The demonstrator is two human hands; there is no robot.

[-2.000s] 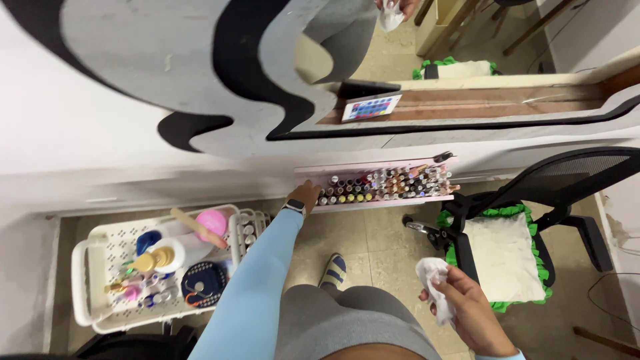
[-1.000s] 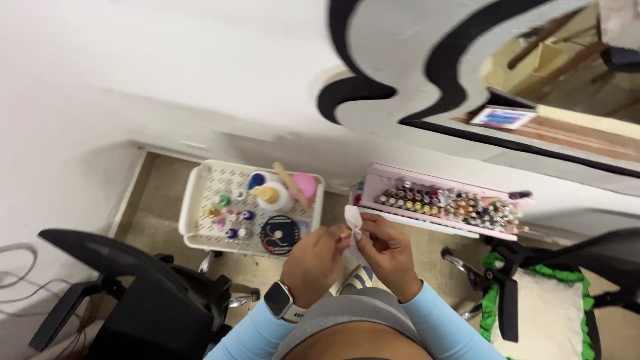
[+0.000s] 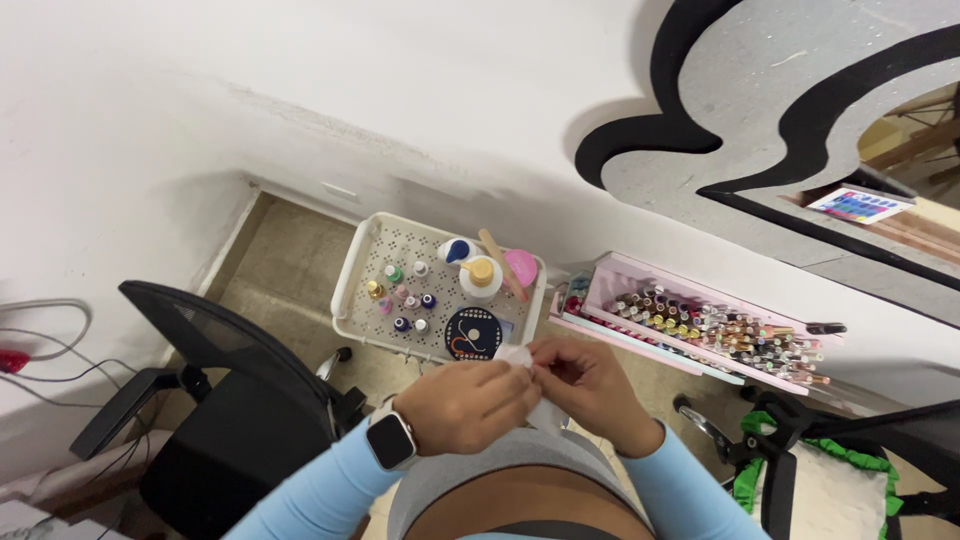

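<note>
My left hand [image 3: 469, 405], with a smartwatch [image 3: 390, 441] on its wrist, is closed on a crumpled white tissue [image 3: 547, 414] in front of my waist. Meeting it from the other side, my right hand [image 3: 592, 390] pinches the same tissue, and the fingertips of both hands touch or nearly touch. Just beyond them stands a white perforated plastic cart tray [image 3: 345, 300]. It holds small bottles, a white bottle with a yellow pump [image 3: 481, 279], one with a blue pump [image 3: 458, 251], a wooden stick [image 3: 502, 264], a pink round item [image 3: 520, 268] and a dark round disc [image 3: 473, 334].
A pink rack [image 3: 611, 274] full of nail polish bottles stands by the wall at right. A black mesh office chair [image 3: 225, 442] is at left, and another chair with a green-trimmed cover [image 3: 832, 487] at right. A black-edged mirror frame [image 3: 645, 150] hangs above; cables lie at far left.
My left hand has come away from the polish rack, where it was two seconds ago, and has joined my right hand at the tissue. The view has swung toward the left.
</note>
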